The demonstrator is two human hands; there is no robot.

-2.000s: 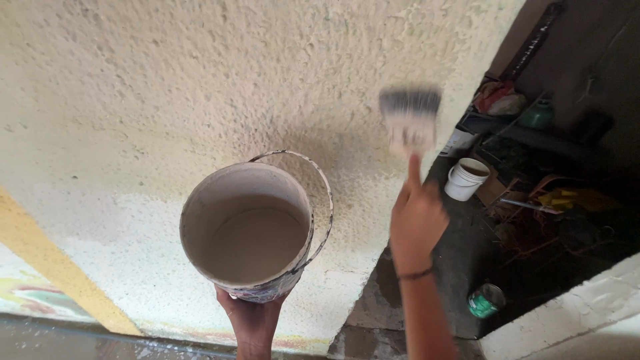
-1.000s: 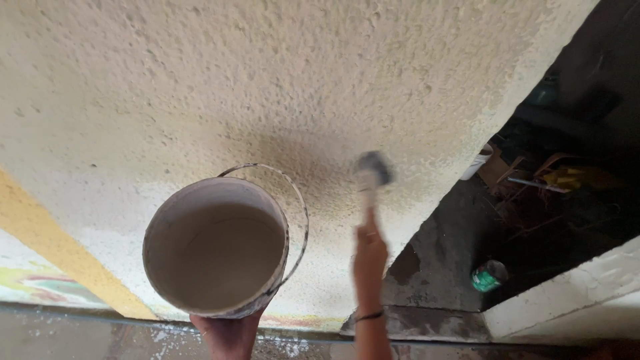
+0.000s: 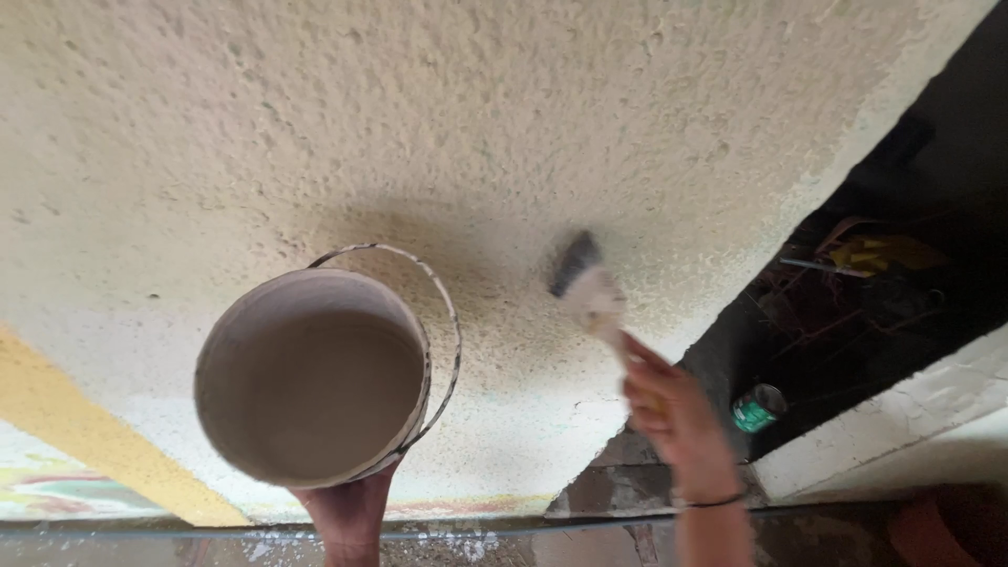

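Note:
A bucket of pale paint, its wire handle raised, rests on my left hand, which supports it from below; the fingers are mostly hidden. My right hand, with a dark band at the wrist, grips the handle of a flat paintbrush. The brush is slightly blurred, tilted up and to the left, and its dark bristles are at the textured, cream-coloured wall, right of the bucket.
Beyond the wall's right edge lies a dark room with a green can on the floor and a yellow item among clutter. A low white wall stands at the lower right. Paint splatters mark the floor below.
The brush has moved down the wall from its place two seconds ago, and now tilts left. The bucket remains held in my left hand. The view has shifted.

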